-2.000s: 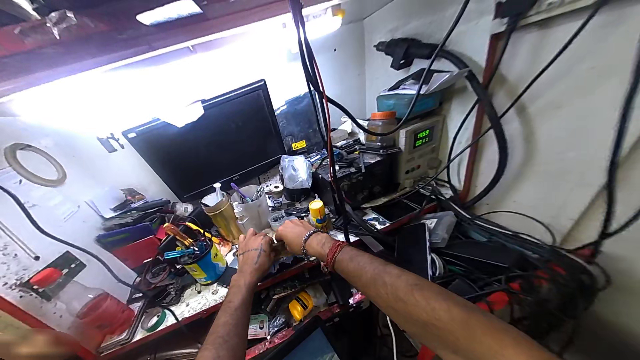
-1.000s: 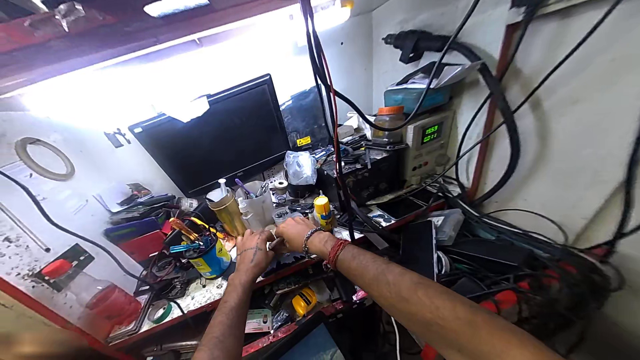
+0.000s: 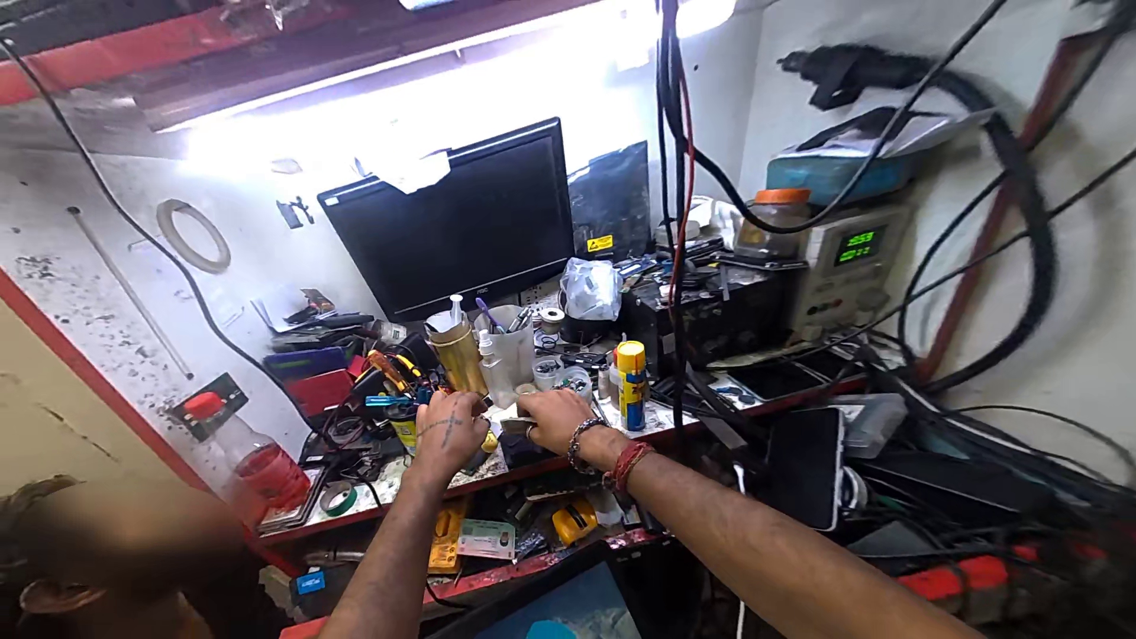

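My left hand is over the front edge of the cluttered workbench, its fingers curled around something small and dark that is mostly hidden. To its right, my right hand, with a chain bracelet and red thread on the wrist, pinches a small flat piece that I cannot identify. A gap separates the two hands. Behind them stand a clear dropper bottle, a gold-coloured cup and a white cup with pens. Right of my right hand stands a yellow and blue spray can. A tin of hand tools is beside my left hand.
A monitor stands at the back, with a bench power supply to the right. Cables hang down before the bench. A bottle of red liquid is at the left. Another person's head shows at lower left; a laptop screen is below.
My hands, close together in both earlier frames, are now apart, with the left one farther left. Another person's head has come into view at the lower left.
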